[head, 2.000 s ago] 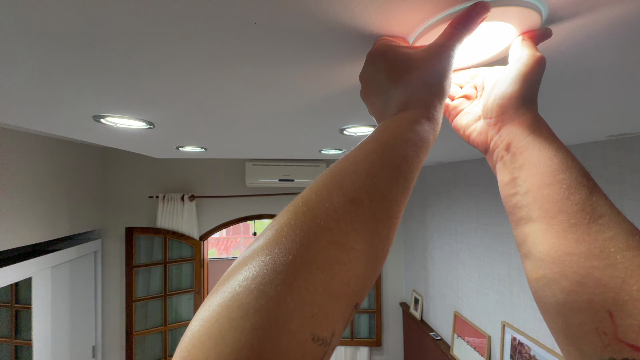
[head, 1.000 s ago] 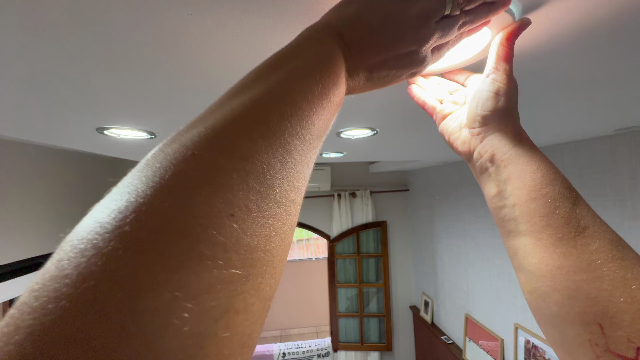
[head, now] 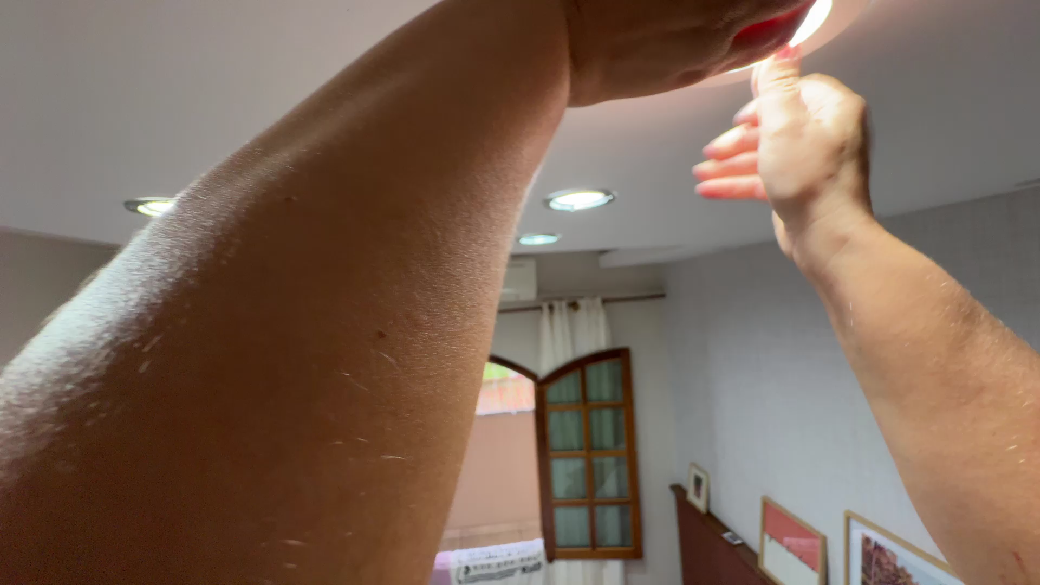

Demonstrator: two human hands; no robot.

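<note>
A lit round ceiling light glows at the top right, partly cut off by the frame and covered by my hands. Across its near side lies my left hand, palm toward the light; its fingertips are hidden or out of view, so its grip cannot be judged. Just below the light is my right hand, its thumb raised to the light's lower edge and its other fingers spread to the left, holding nothing visible.
Recessed ceiling lights shine farther off. Beyond are an air conditioner, a white curtain and a wooden window shutter. Picture frames lean along the right wall on a dark red ledge.
My right hand has turned from palm up under the light to thumb up, fingers pointing left. My left forearm now covers more of the view.
</note>
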